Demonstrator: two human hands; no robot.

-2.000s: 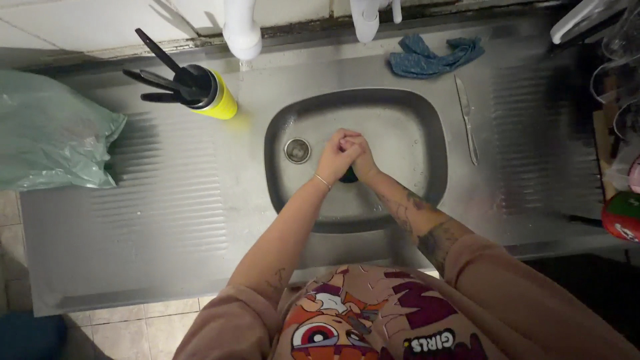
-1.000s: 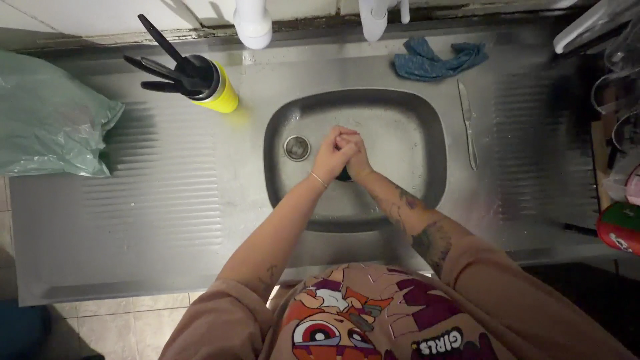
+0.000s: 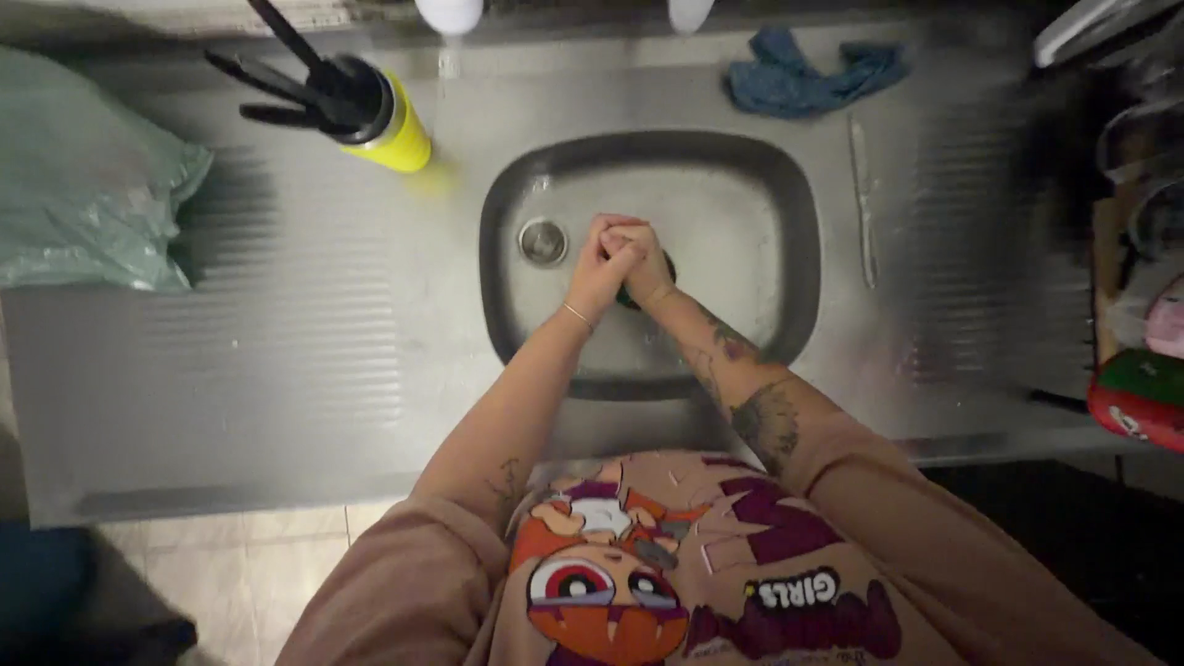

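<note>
Over a stainless steel sink basin (image 3: 740, 231), my left hand (image 3: 601, 264) and my right hand (image 3: 647, 264) are clasped together, fingers wrapped round each other. Whether anything is between the palms is hidden. A dark round object (image 3: 629, 298) shows partly beneath and behind them in the basin; its kind is unclear. The round metal drain strainer (image 3: 543, 242) lies left of my hands. Right of the basin, a table knife (image 3: 865, 203) rests on the steel counter, below a crumpled blue cloth (image 3: 809, 79).
A yellow cup (image 3: 398, 129) holding black-handled utensils (image 3: 314, 92) stands at the back left. A green translucent plastic bag (image 3: 83, 176) is at the far left. Two white spout ends (image 3: 450, 14) show at the top edge. Glassware (image 3: 1147, 143) and a red-green item (image 3: 1142, 398) are at the right.
</note>
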